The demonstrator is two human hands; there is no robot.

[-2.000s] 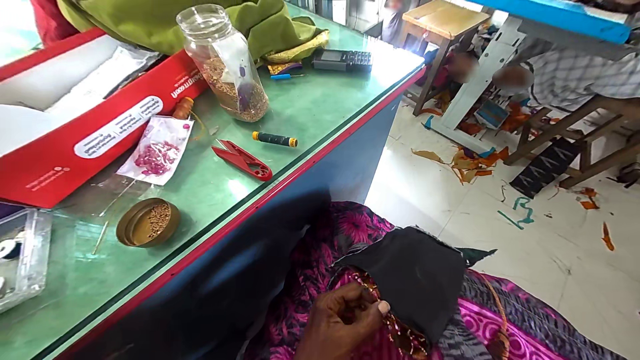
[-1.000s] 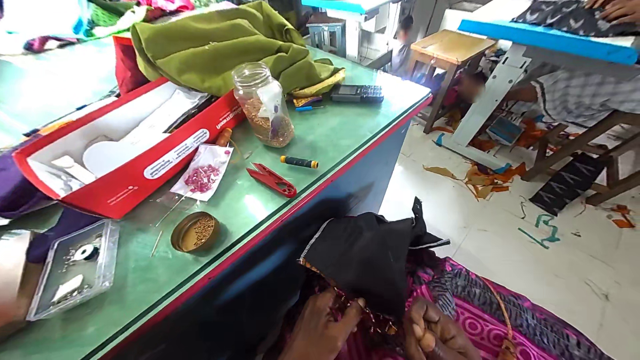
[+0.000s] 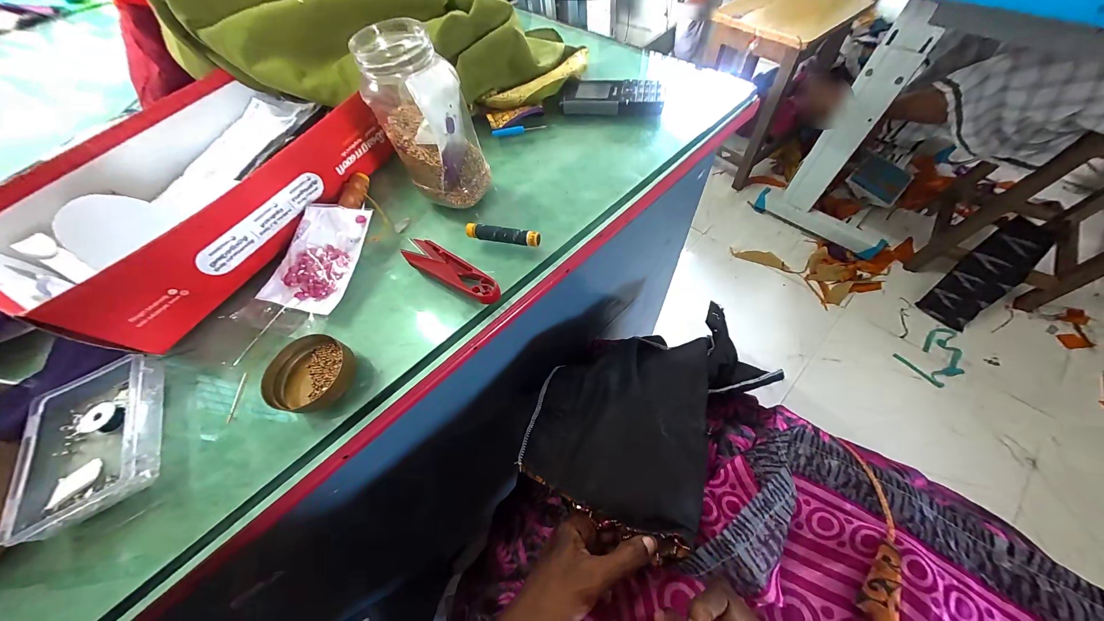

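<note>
My left hand (image 3: 580, 565) pinches the beaded lower edge of a black cloth piece (image 3: 617, 423) that lies over my lap on pink and grey patterned fabric (image 3: 828, 526). My right hand (image 3: 711, 602) is at the bottom edge of the view, just right of the left hand; only part of it shows, and whether it holds anything is hidden. On the glass-topped table, red thread snips (image 3: 453, 272) lie near a dark thread spool (image 3: 503, 235). A round lid (image 3: 308, 373) holds small gold beads, and a paper (image 3: 316, 259) carries pink beads.
A jar of beads (image 3: 423, 112), a red box (image 3: 198, 233), a clear plastic case (image 3: 86, 444), green cloth (image 3: 328, 43) and a keypad phone (image 3: 612, 97) stand or lie on the table. At right, a person's checked sleeve (image 3: 1026, 99), a wooden stool (image 3: 789, 26) and scraps (image 3: 841, 272) on the floor.
Since one second ago, my right hand has moved lower, mostly out of view. The black cloth now lies flatter over my lap. The view has shifted.
</note>
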